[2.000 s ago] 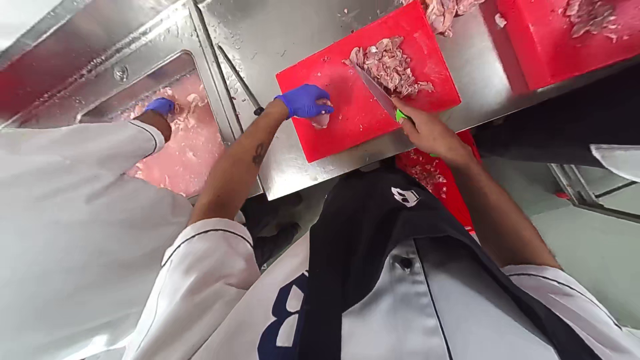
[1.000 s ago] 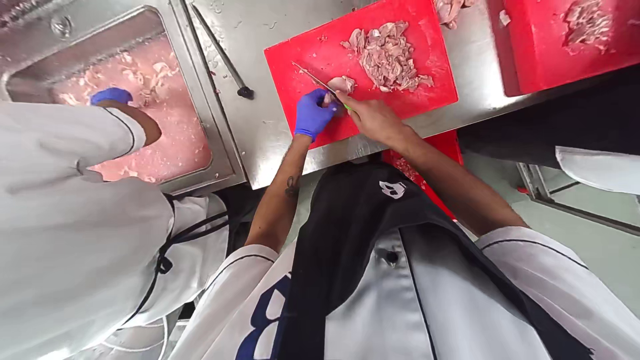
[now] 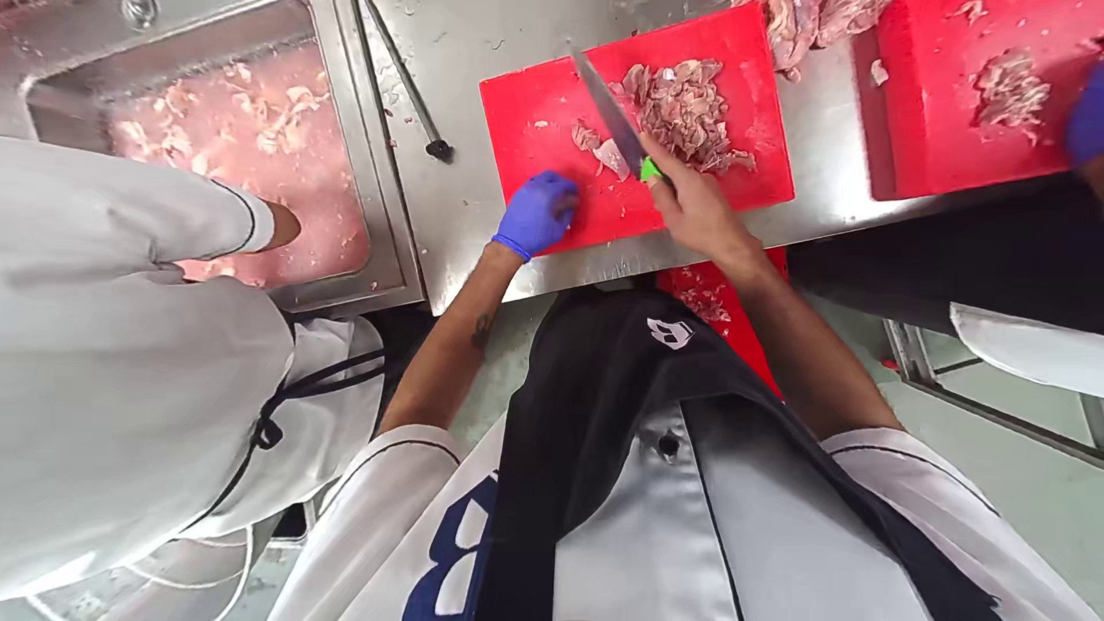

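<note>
My right hand [image 3: 694,203] is closed on the green handle of a kitchen knife [image 3: 611,112], whose blade points up and left over the red cutting board [image 3: 750,69]. Close to the blade lie small pieces of raw meat [image 3: 611,157]. A pile of cut raw meat [image 3: 686,112] sits right of the blade on the same board. My left hand [image 3: 541,211], in a blue glove, rests at the board's lower left corner with its fingers curled; whether something is inside them is hidden.
At left, a person's arm [image 3: 280,227] reaches into a steel sink [image 3: 379,190] with pinkish water and meat pieces [image 3: 280,116]. A dark-tipped metal rod [image 3: 410,82] lies beside it. A second red board [image 3: 940,155] with meat is at right, by another person's gloved hand [image 3: 1088,121].
My left hand has drawn away from the knife and meat piece toward the board's lower left corner. The knife has lifted away from the left hand, and its blade now points more upward.
</note>
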